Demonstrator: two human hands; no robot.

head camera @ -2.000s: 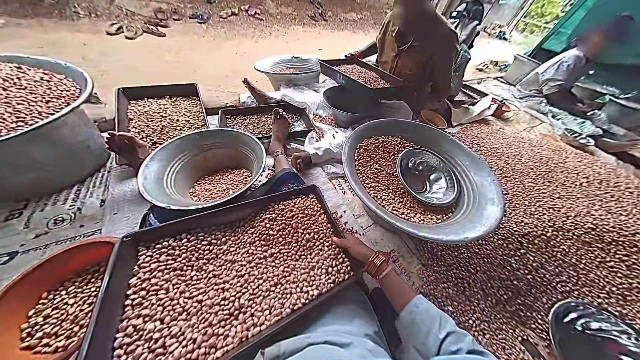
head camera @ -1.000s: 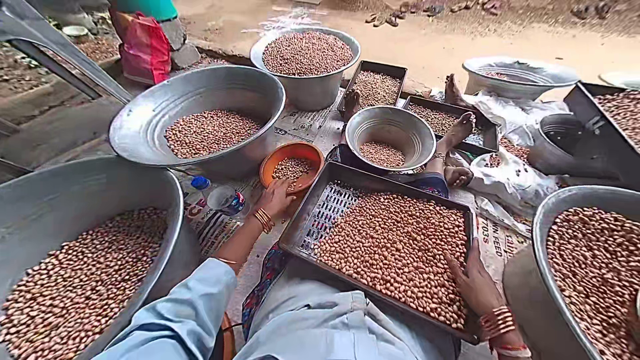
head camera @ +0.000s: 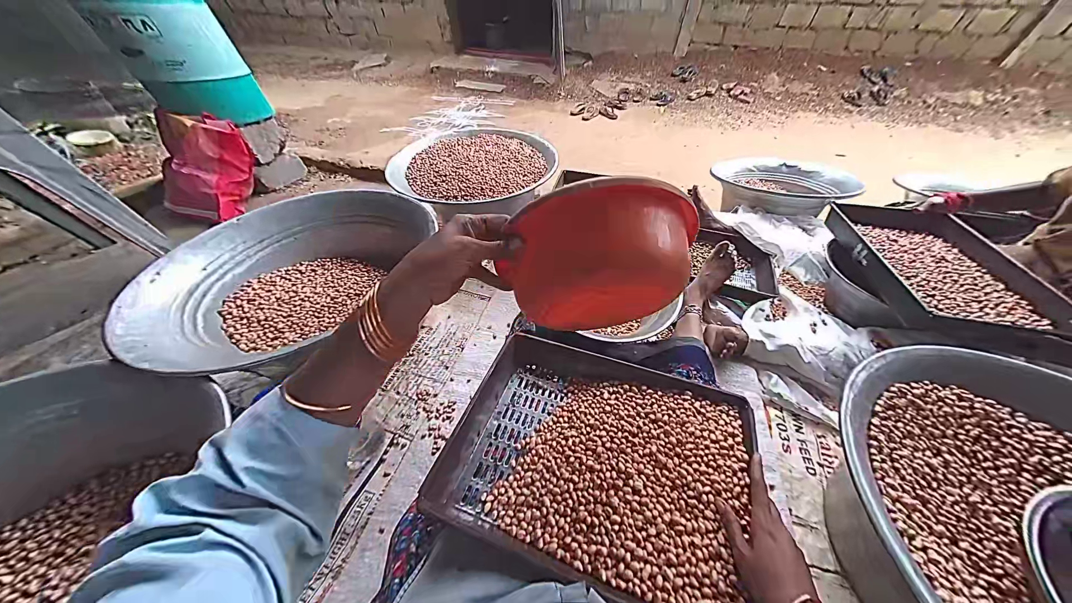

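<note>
My left hand [head camera: 456,255] grips the rim of an orange plastic bowl [head camera: 599,260], raised and tipped away so that its outside faces me. The bowl hangs over the far edge of a dark slotted tray [head camera: 515,435], in front of a metal basin [head camera: 649,325]. Reddish-brown nuts or seeds [head camera: 628,486] cover most of the tray, leaving its left slots bare. My right hand [head camera: 766,536] rests at the tray's right side, fingers on the nuts and thumb side by the rim. What the bowl holds is hidden.
Large metal basins with nuts stand at the left [head camera: 276,209], behind [head camera: 473,201] and at the right [head camera: 863,469]. Another person's foot [head camera: 716,268] is beyond the tray, near plastic sacks [head camera: 804,335]. A second dark tray [head camera: 946,310] of nuts lies at the right, beside another person's arm [head camera: 997,199].
My left hand has lifted the orange bowl from the floor covering and tipped it above the tray's far side. My right hand stays at the tray's right side. The view has swung left since the oldest frame.
</note>
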